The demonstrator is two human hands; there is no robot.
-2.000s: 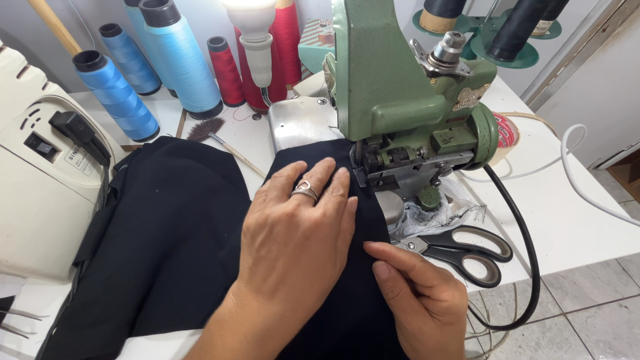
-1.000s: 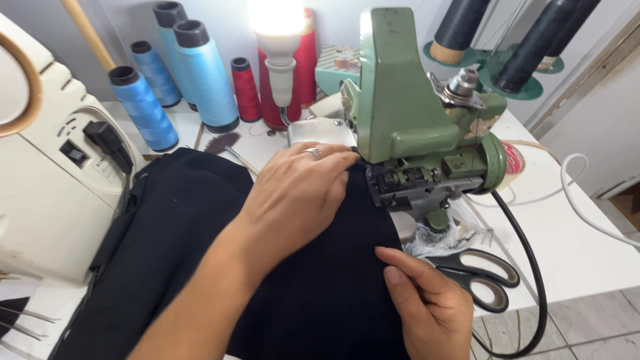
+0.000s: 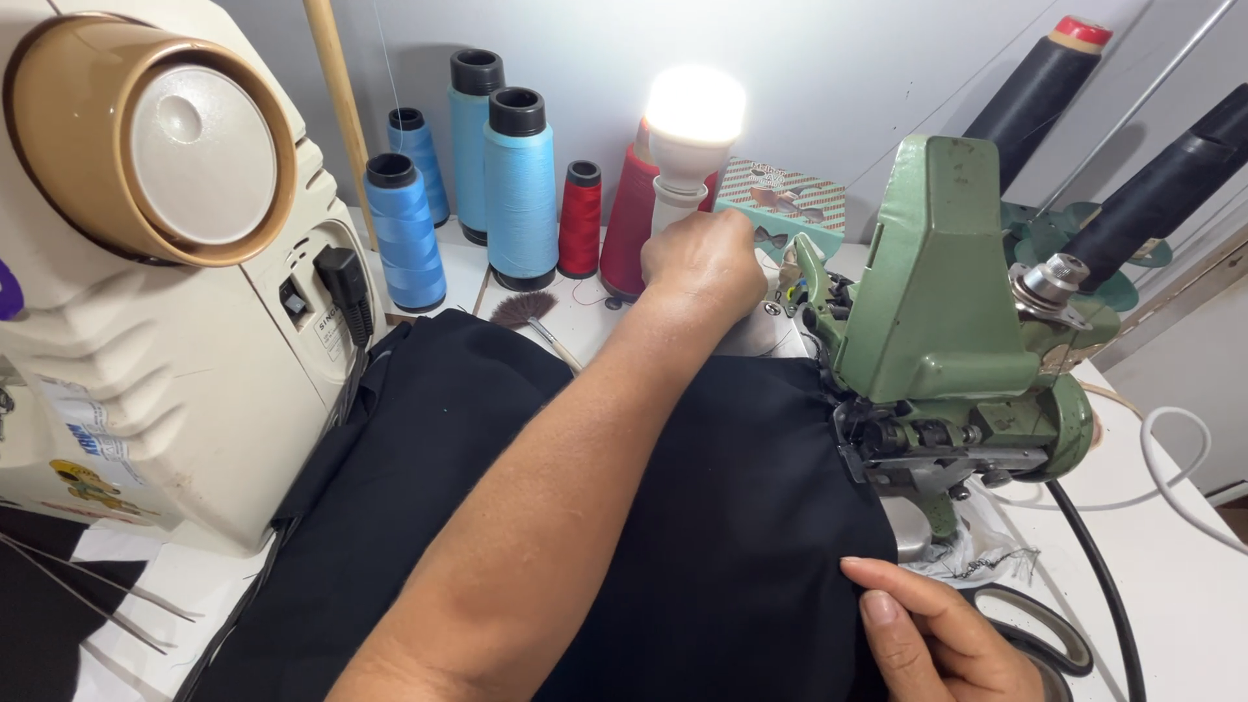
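Observation:
My left hand (image 3: 704, 261) is raised beyond the black fabric (image 3: 741, 507), its fingers curled at the base of the lit bulb's white holder (image 3: 675, 200); the fingertips face away, so what they grip cannot be told. At the lower right, my right hand (image 3: 926, 624) rests at the fabric's right edge, fingertip and thumb a little apart; whether it pinches the cloth is unclear. The fabric's far right edge lies at the presser area of the green overlock sewing machine (image 3: 936, 283). Black-handled scissors (image 3: 1038, 624) are partly hidden behind my right hand.
A cream sewing machine (image 3: 175, 370) stands at the left. Blue thread cones (image 3: 519, 195), a small red spool (image 3: 581, 219) and a larger red cone (image 3: 629, 219) line the wall. A brush (image 3: 531, 314) lies before them. Tweezers (image 3: 97, 585) are lower left; a black cable (image 3: 1092, 565) curves at right.
My left hand has moved off the fabric by the green machine, up and away to the bulb holder. My right hand stays at the fabric's right edge. The view has shifted.

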